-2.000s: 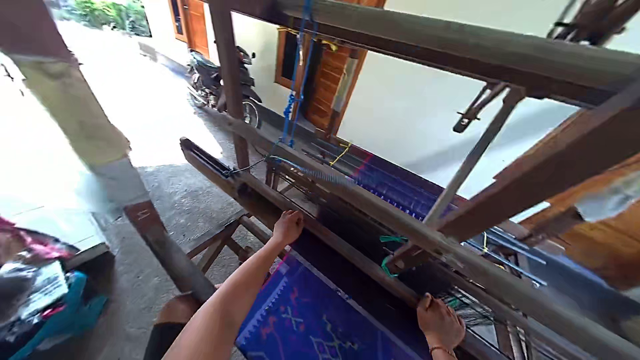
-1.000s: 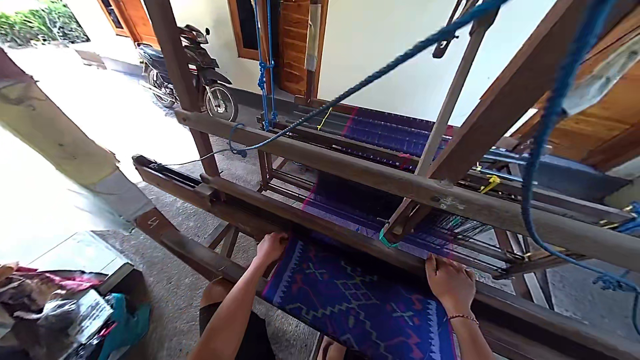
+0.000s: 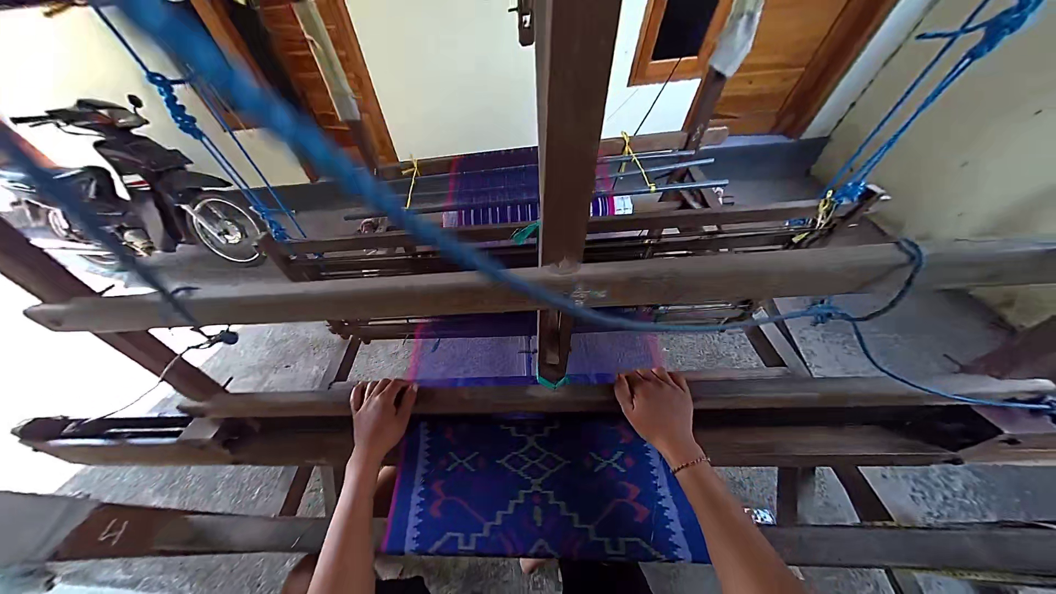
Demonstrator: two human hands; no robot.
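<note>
A wooden handloom fills the view. My left hand [image 3: 381, 417] and my right hand [image 3: 660, 408] both grip the top rail of the wooden beater [image 3: 495, 399], fingers over its far edge, one at each side of the cloth. Between my forearms lies the woven blue patterned cloth [image 3: 536, 487]. Beyond the beater, the purple warp threads [image 3: 470, 355] run back under a thick wooden crossbar [image 3: 396, 297]. A vertical wooden arm [image 3: 569, 148] comes down to the middle of the beater. My right wrist wears a thin bracelet.
A blue rope [image 3: 462, 247] hangs across the view and is knotted at the right. The front beam [image 3: 891, 546] crosses near my legs. Behind the heddle bars [image 3: 709, 219], yellow ties hold rods over the warp. A motorbike [image 3: 157, 181] stands at the back left, by a wall with wooden doors.
The view has swung round to face the loom squarely. My hands remain on the beater rail; my left hand was farther left along the cloth's edge in no clear way.
</note>
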